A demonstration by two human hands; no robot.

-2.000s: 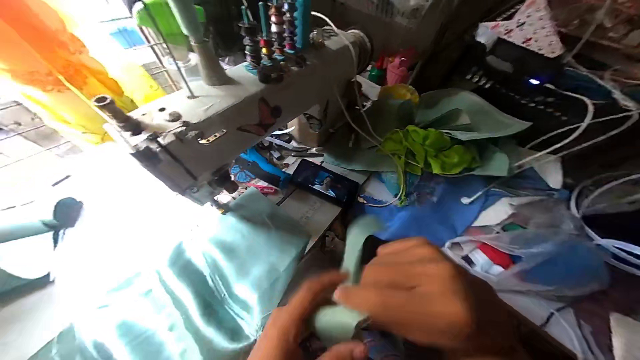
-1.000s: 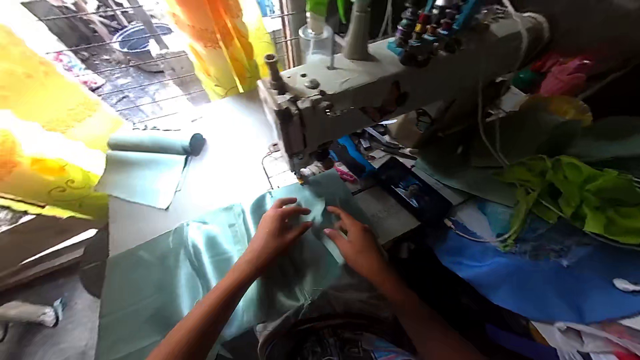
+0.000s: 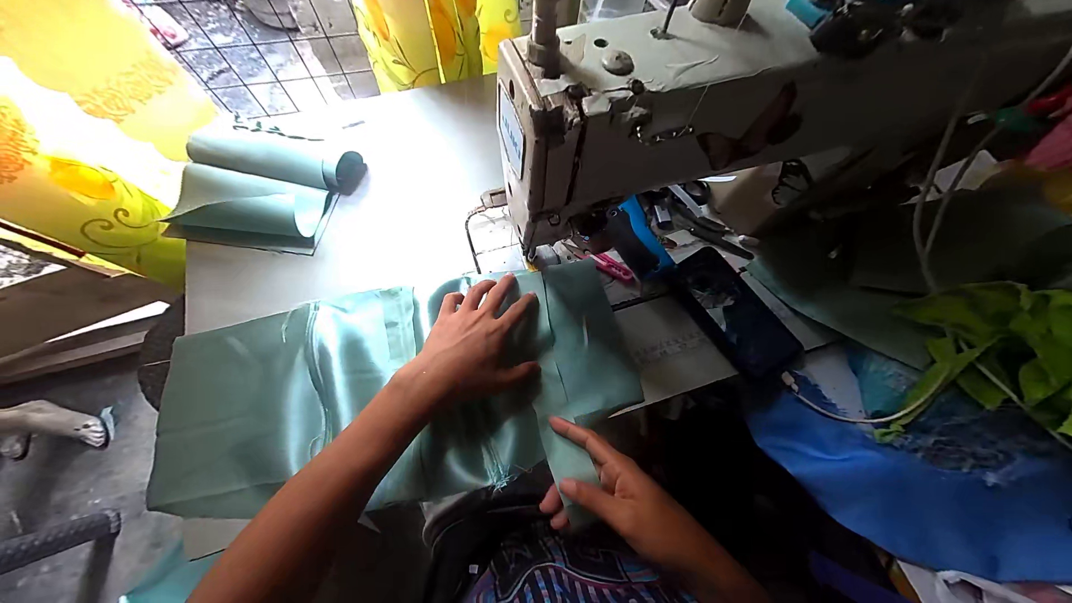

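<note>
Pale green satin fabric (image 3: pixel 243 402) lies across the sewing table, its upper edge by the needle area of an industrial sewing machine (image 3: pixel 636 117). My left hand (image 3: pixel 477 343) rests on the fabric with fingers spread, just below the needle. A strip of the same green cloth (image 3: pixel 569 461) hangs over the table's front edge. My right hand (image 3: pixel 615 494) grips this strip between thumb and fingers. To the right of the strip, a folded green piece (image 3: pixel 590 343) lies flat. Whether the presser foot touches the cloth cannot be told.
A rolled green fabric piece (image 3: pixel 251 184) sits at the table's back left. Right of the needle are a blue-and-black tool (image 3: pixel 641 239), a pink item (image 3: pixel 614 267) and a smartphone (image 3: pixel 737 314) near a white cable. Bright green cloth (image 3: pixel 988 352) and blue fabric (image 3: pixel 904 486) lie at right.
My left hand has come down flat on the fabric. My right hand has moved from near the needle toward the table's front edge and taken hold of the strip.
</note>
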